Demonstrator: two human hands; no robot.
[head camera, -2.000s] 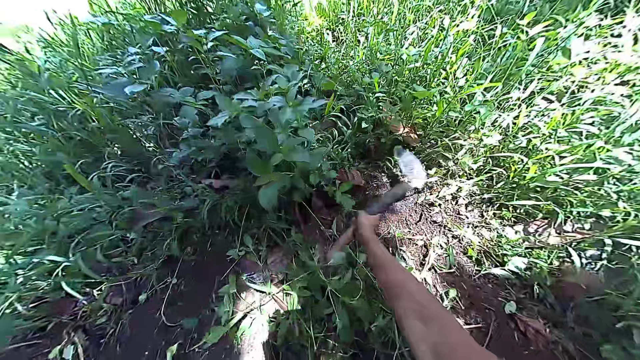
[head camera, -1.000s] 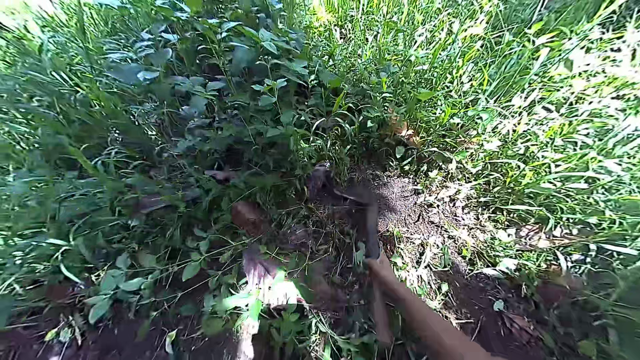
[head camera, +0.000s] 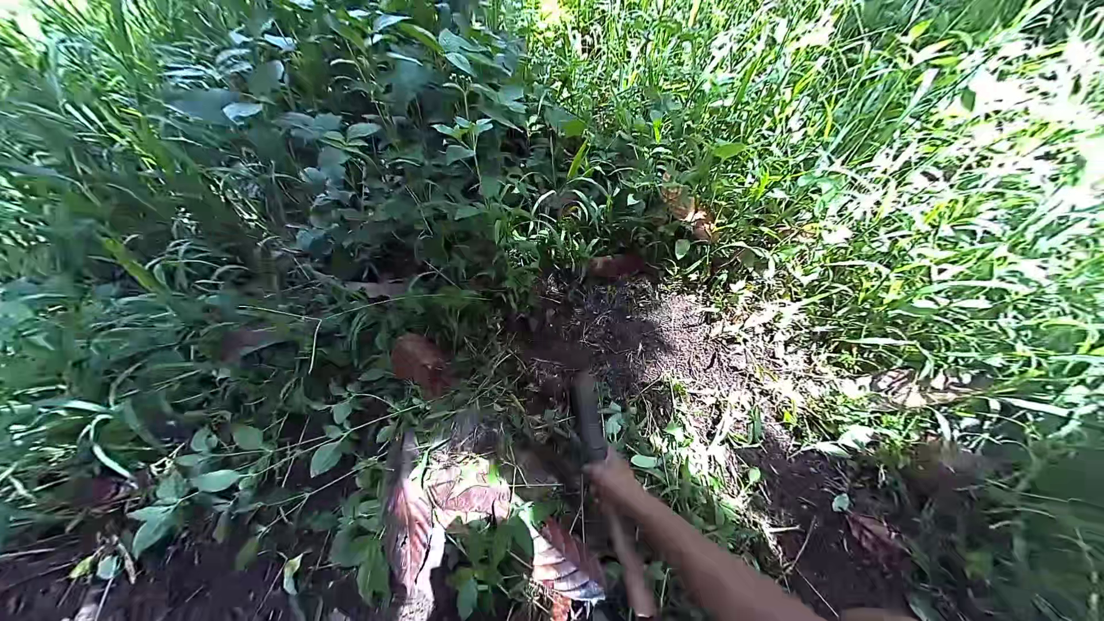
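My right hand (head camera: 611, 477) is closed around the wooden handle (head camera: 631, 565) of a hand tool, at the lower centre of the view. Above the hand, the tool's dark upper part (head camera: 587, 414) reaches to bare, dark soil (head camera: 634, 341). The tool's far end is blurred against the soil, so its shape cannot be told. Cut or flattened weeds (head camera: 483, 405) lie to the left of the tool. My left hand is not in view.
Leafy weeds (head camera: 388, 147) stand thick at the upper left, and tall grass (head camera: 906, 207) at the right. Large dry leaves (head camera: 414, 526) lie at the lower centre, and a brown leaf (head camera: 420, 364) lies left of the soil patch.
The tool, earlier slanting up to the right with a pale, bright end, now points away from me toward the soil. Leafy stems that stood near the centre no longer stand there.
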